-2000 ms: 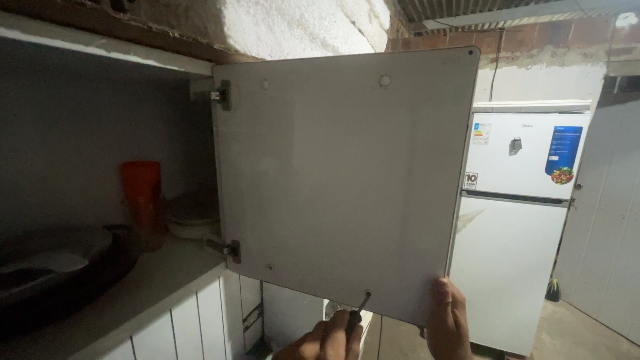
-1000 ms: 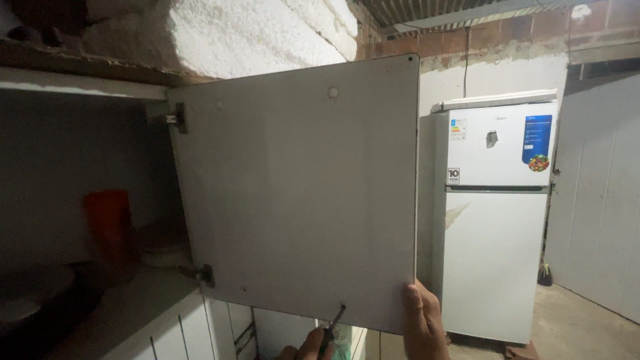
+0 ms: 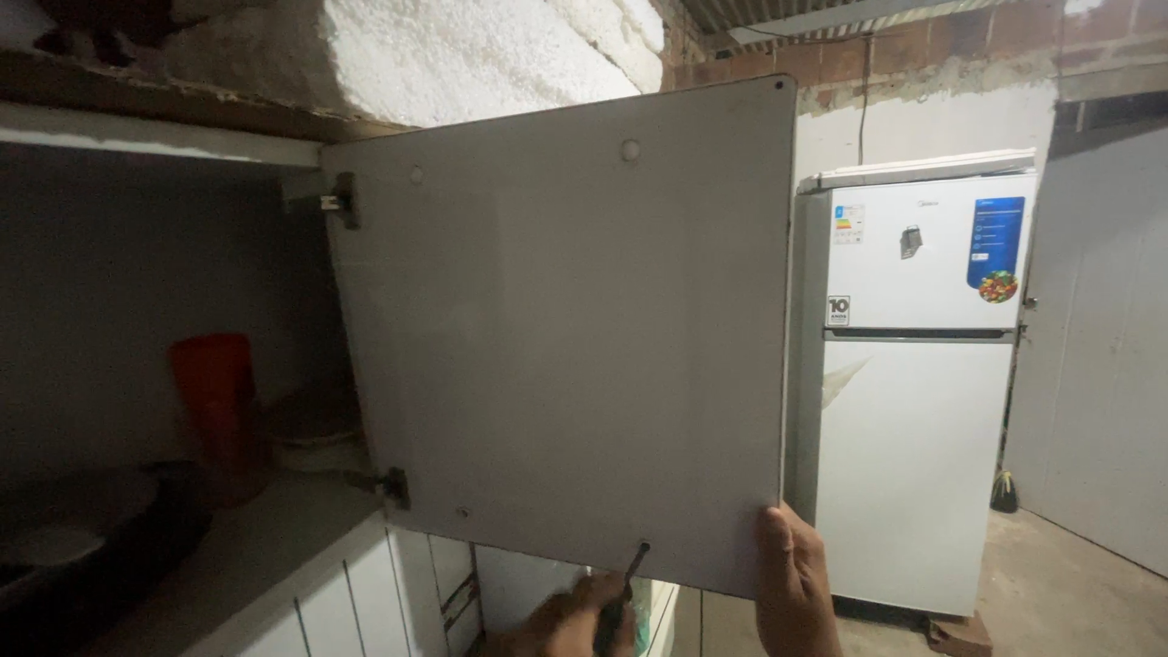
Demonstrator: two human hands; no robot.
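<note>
A grey cabinet door panel (image 3: 566,347) stands open on two metal hinges, the upper hinge (image 3: 342,203) and the lower hinge (image 3: 394,488). Below its lower edge, my left hand (image 3: 570,620) is closed around the dark handle of a screwdriver (image 3: 636,568); the hand is blurred. The screwdriver's tip meets a small hole near the panel's bottom edge. My right hand (image 3: 796,579) grips the panel's lower right corner, thumb on the face towards me, the other fingers partly behind it. Two round caps show near the top of the panel.
Inside the dark cabinet at left are an orange-red plastic cup (image 3: 214,411), a bowl (image 3: 315,443) and a dark pan (image 3: 91,538). A white refrigerator (image 3: 912,456) stands behind the panel at right, beside a pale door (image 3: 1095,347). Rough masonry (image 3: 493,55) lies above the cabinet.
The view has shifted, so the panel sat further right in the frame two seconds ago. Both hands keep the same places at the panel, and the screwdriver's tip stays at the same hole.
</note>
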